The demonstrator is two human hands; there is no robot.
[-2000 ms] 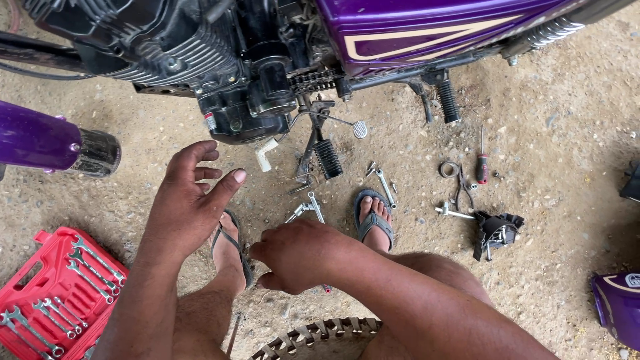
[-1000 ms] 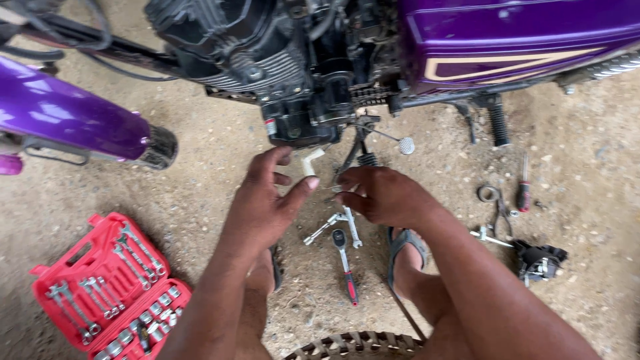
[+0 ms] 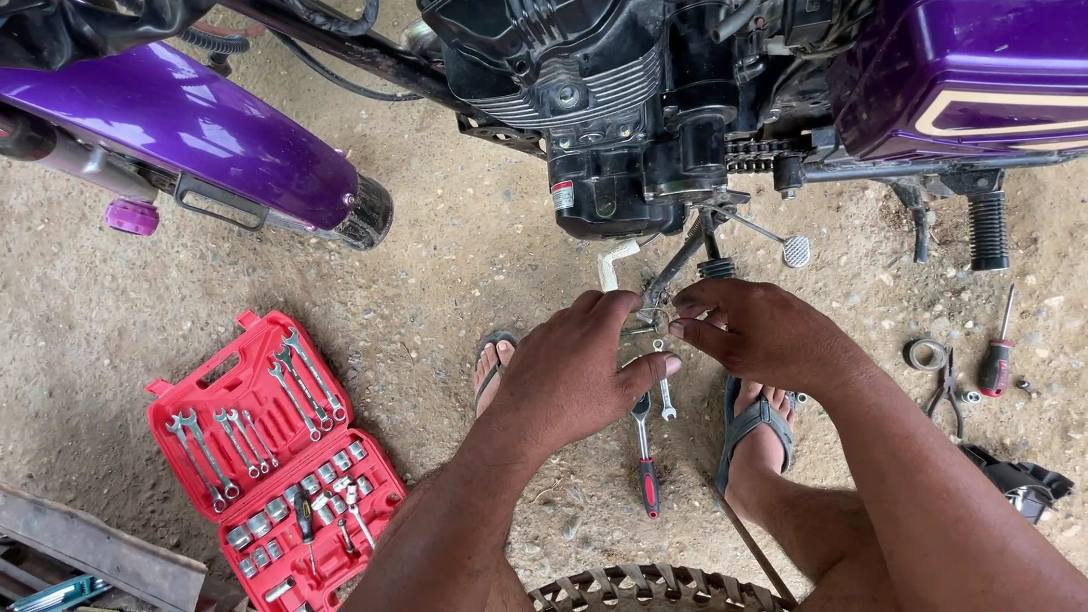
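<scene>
My left hand (image 3: 586, 365) and my right hand (image 3: 756, 327) meet below the black motorcycle engine (image 3: 586, 110). A thin wire-like piece (image 3: 659, 313) runs between their fingertips; my right thumb and finger pinch its end, while how my left fingers touch it is unclear. Just under the hands, a combination wrench (image 3: 665, 382) lies on the ground beside a ratchet handle (image 3: 646, 459) with a red and black grip. A bent whitish piece (image 3: 608, 265) is between the engine and my left hand. The kickstand area and footpeg (image 3: 716, 268) are partly hidden behind my right hand.
An open red tool case (image 3: 280, 459) with wrenches and sockets lies at lower left. Pliers (image 3: 946, 395), a tape roll (image 3: 925, 354) and a screwdriver (image 3: 996, 365) rest at right. The purple front fender (image 3: 221, 136) is upper left; a woven seat's rim (image 3: 654, 586) is at the bottom.
Both hands, apart two seconds ago, have come together below the engine. The ratchet handle and the tool case show more fully now. The view has shifted toward the tool case.
</scene>
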